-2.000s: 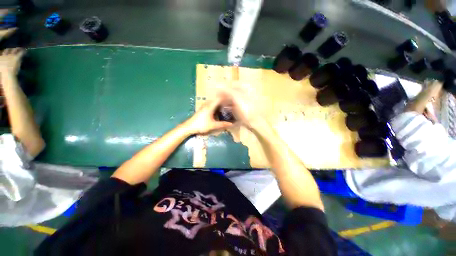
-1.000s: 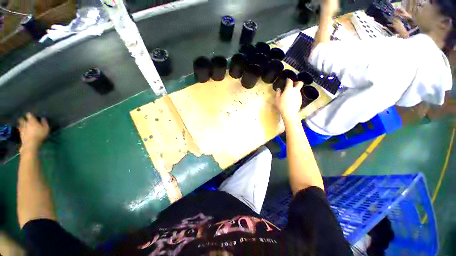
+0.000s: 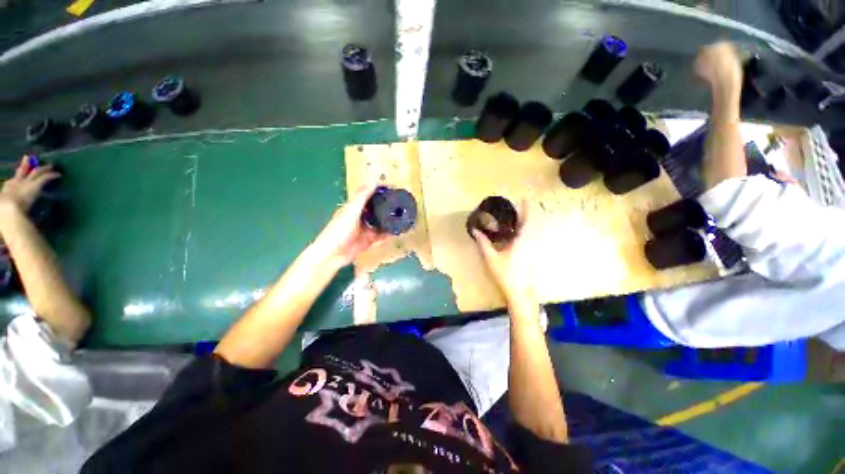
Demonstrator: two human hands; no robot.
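Observation:
My left hand [image 3: 357, 229] holds a dark core [image 3: 393, 211] over the left part of the tan board [image 3: 574, 250], its round grey end facing up. My right hand [image 3: 505, 255] holds an open black sleeve [image 3: 493, 220] a little to the right, its mouth towards me and its inside showing brown. The core and the sleeve are apart. A cluster of black sleeves [image 3: 582, 168] stands at the board's back right. Two more sleeves [image 3: 675, 248] stand near the board's right end.
The conveyor belt [image 3: 269, 74] beyond the bench carries several cores, some with blue-lit ends. A white post [image 3: 413, 69] rises at the belt edge. A neighbour's arm [image 3: 725, 120] reaches over the belt at right; another neighbour's hand [image 3: 26, 188] is at far left.
My left hand has come back from the belt with a core. My right hand has drawn a sleeve from the cluster to the board's middle. The view has turned left.

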